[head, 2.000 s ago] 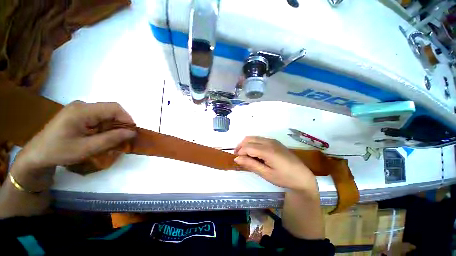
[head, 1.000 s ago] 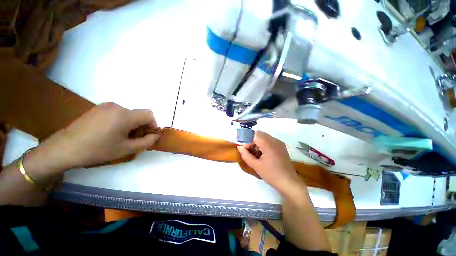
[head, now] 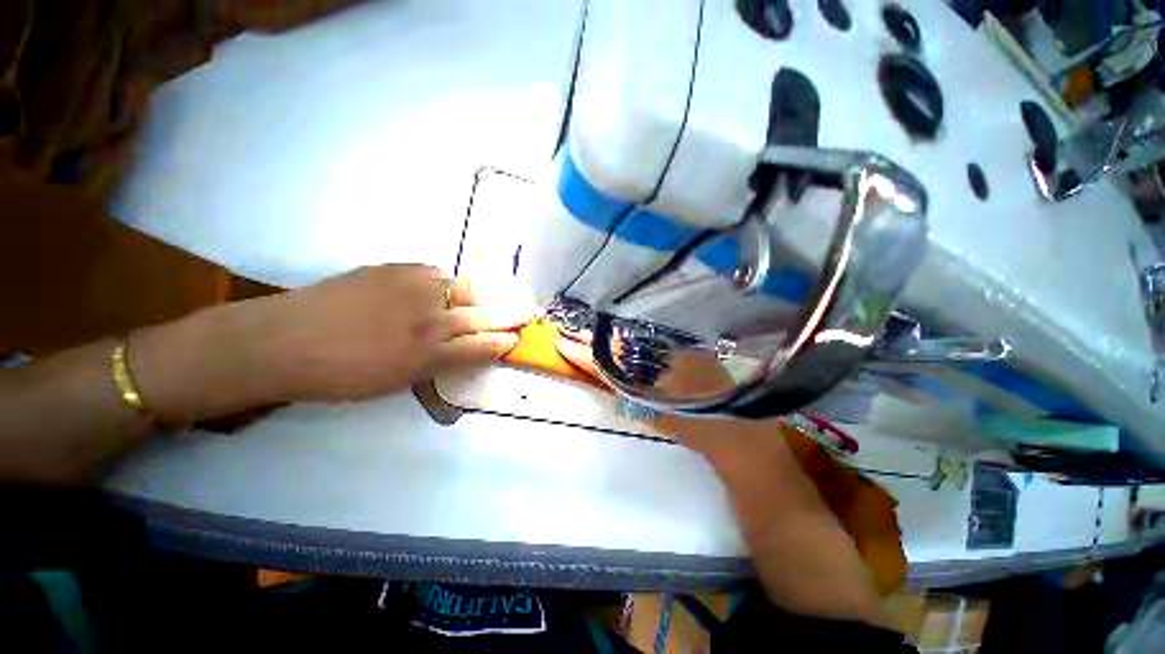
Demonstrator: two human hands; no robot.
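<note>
The rust-brown fabric strip lies at the presser foot, bright orange under the lamp; its other end hangs near the front edge at right. My left hand holds the strip down with extended fingers, just left of the needle area. My right hand is on the strip right of the foot, partly hidden behind the shiny curved guard. The white sewing machine head stands over the strip. The needle itself cannot be made out.
Heaped rust-brown cloth lies at left. Red-handled thread snips lie right of my right hand, partly hidden. A dark panel is set in the table at right. Cardboard boxes show below the grey front edge.
Both hands have moved the strip to the presser foot and come closer together. My left fingers have gone from pinching to lying extended on it. The view has moved closer to the machine head.
</note>
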